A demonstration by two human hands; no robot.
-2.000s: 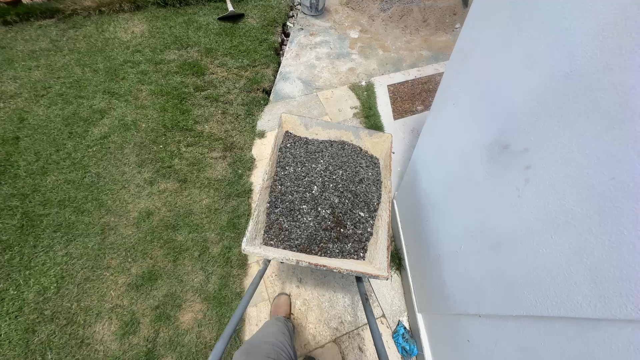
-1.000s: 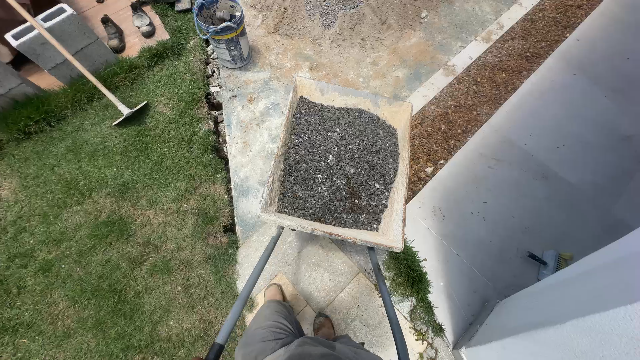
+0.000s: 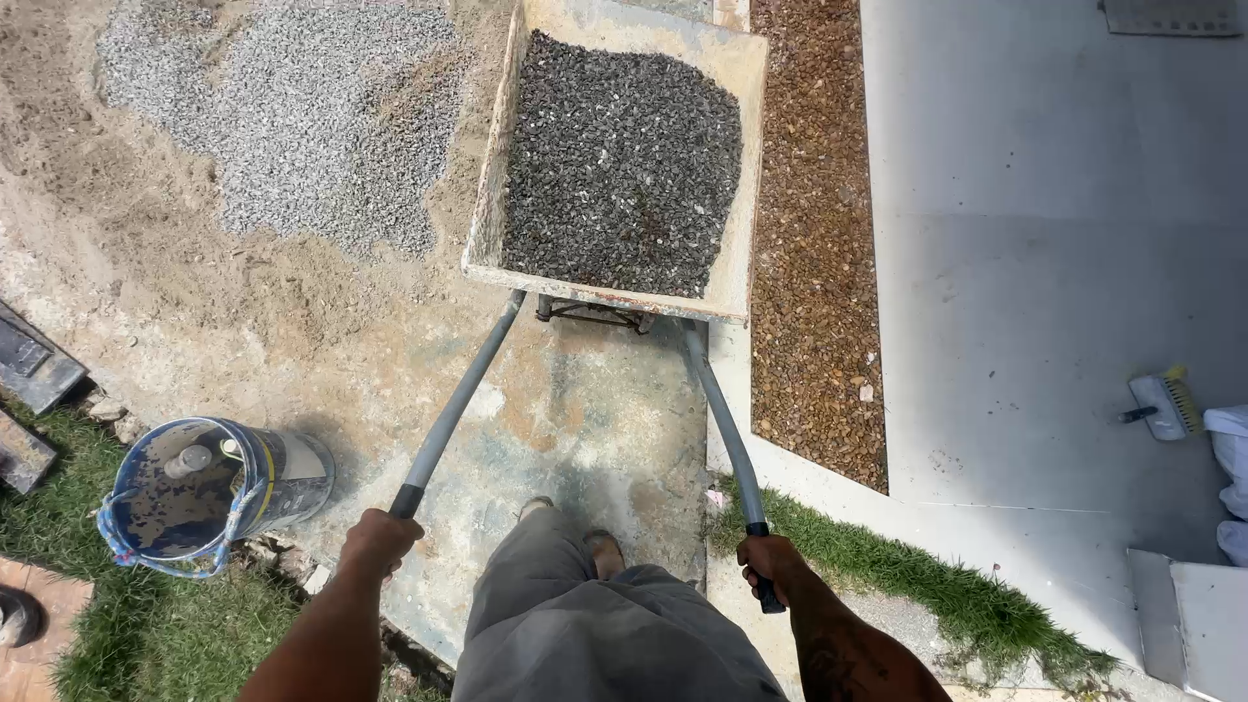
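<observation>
A wheelbarrow tray [image 3: 489,195], its pale rim worn and stained, holds a load of dark grey gravel [image 3: 624,166]. Two grey tubular handles with black grips run back from it towards me. My left hand [image 3: 378,542] is closed around the left handle [image 3: 458,409] at its black grip. Around the black grip of the right handle [image 3: 729,429] my right hand [image 3: 770,565] is wrapped, and the grip's end sticks out below it. Part of the dark metal frame [image 3: 595,312] shows under the tray; the wheel is hidden.
Left of the tray lies a light grey gravel pile [image 3: 322,117] on sandy ground. A blue-rimmed bucket [image 3: 302,478] stands near my left hand. Brown pebbles [image 3: 817,273] fill a strip on the right, beside grass [image 3: 897,565] and a smooth grey surface [image 3: 1033,292] with a brush [image 3: 1165,402] on it.
The view has moved forward with the wheelbarrow, from beside the lawn to the gravel pile. Both my hands are now in view on the handles. The bucket, earlier ahead, is now at my left.
</observation>
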